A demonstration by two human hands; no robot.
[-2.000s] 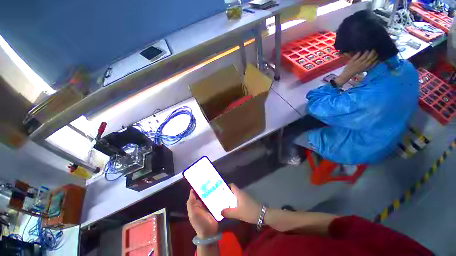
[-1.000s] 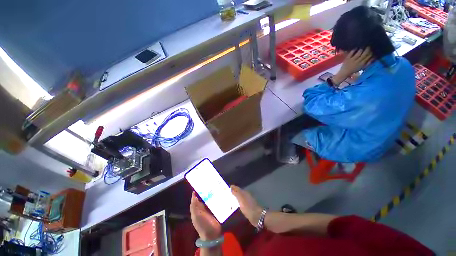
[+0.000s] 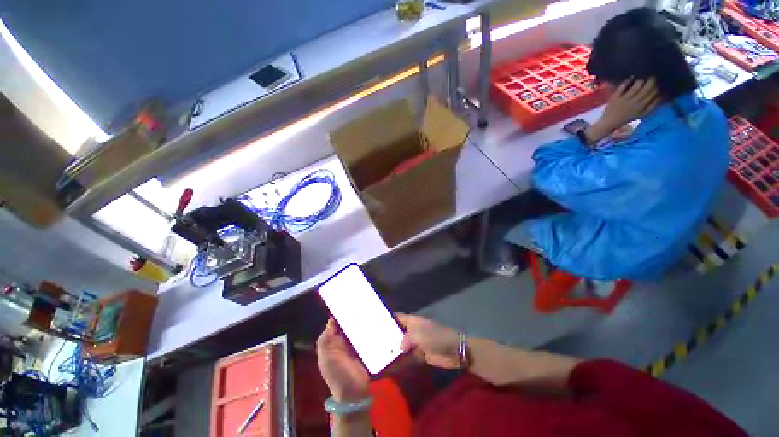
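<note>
A smartphone (image 3: 362, 318) with a glaring white screen is held upright and tilted in front of me, below the bench edge. My left hand (image 3: 342, 363) grips its lower left side, with a pale bangle on the wrist. My right hand (image 3: 427, 340) is at its lower right edge, thumb by the screen's bottom corner, with a metal band on the wrist. The screen's content cannot be read.
A black test fixture (image 3: 256, 265) with a red lever and blue cables (image 3: 312, 201) stand on the bench. Right of them are an open carton (image 3: 410, 201) and a red compartment tray (image 3: 547, 85). A person in a blue smock (image 3: 641, 188) sits at right. A flat red tray (image 3: 243, 397) lies below.
The screen's coloured marks have gone and it shows almost plain white. The view has shifted slightly. Both hands still hold the phone.
</note>
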